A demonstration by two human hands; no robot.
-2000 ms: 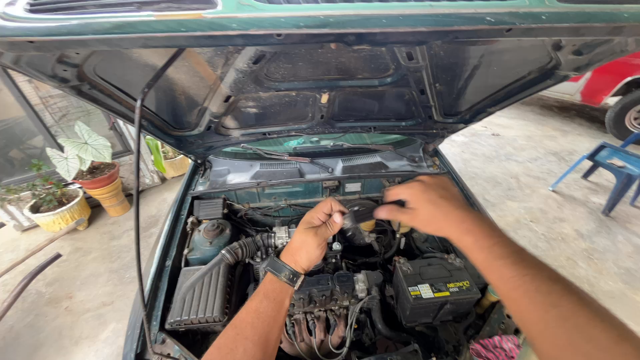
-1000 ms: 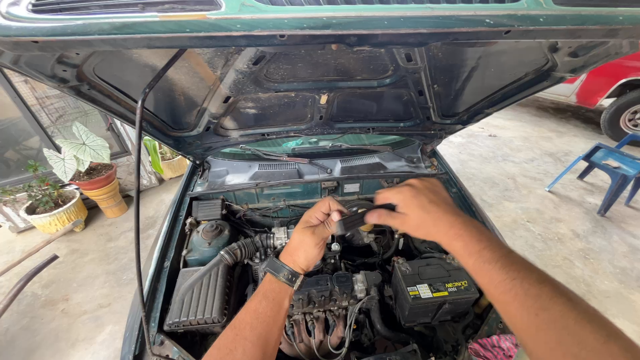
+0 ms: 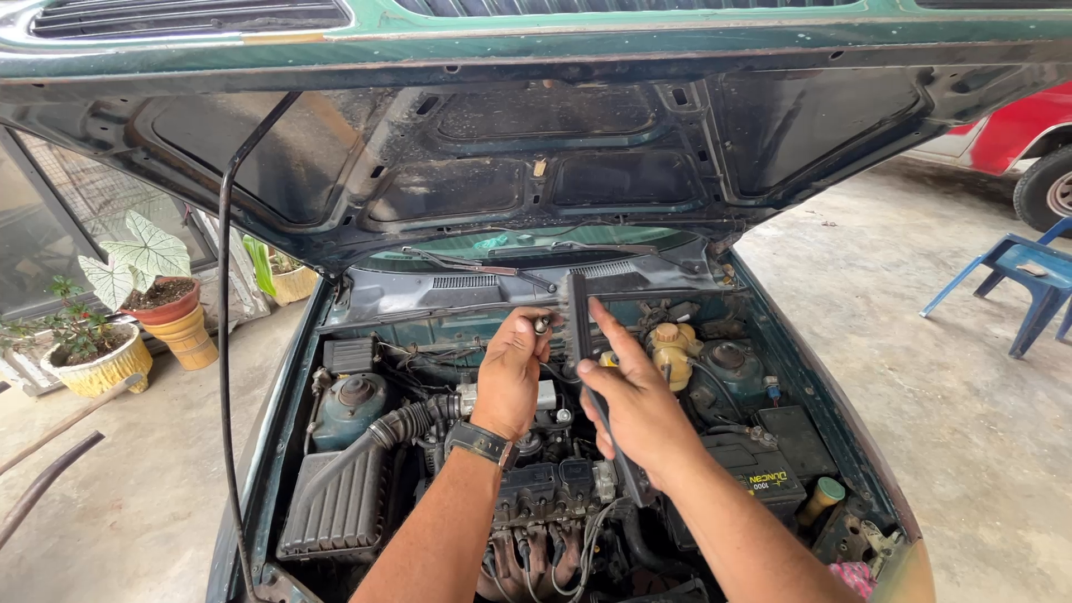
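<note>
Above the engine, my left hand [image 3: 512,373] pinches a small metal part [image 3: 542,324], possibly a spark plug, with its end showing at the fingertips. Just right of it, my right hand [image 3: 638,394] grips a black-handled brush [image 3: 579,327] held roughly upright, its bristles turned toward the small part. A narrow gap seems to lie between bristles and part; blur hides whether they touch. Below the hands is the engine's dark top cover [image 3: 544,494], with several plug leads [image 3: 523,557] at its front.
A prop rod [image 3: 224,335] stands at the left under the raised hood [image 3: 536,100]. Around the engine are an air filter box [image 3: 335,507], a car battery [image 3: 754,469] and a yellowed coolant reservoir [image 3: 667,352]. Potted plants stand left, a blue plastic chair [image 3: 1038,268] right.
My right hand has turned, and the brush, earlier lying more level across the left fingertips, now stands nearly upright. The left hand stays in about the same place.
</note>
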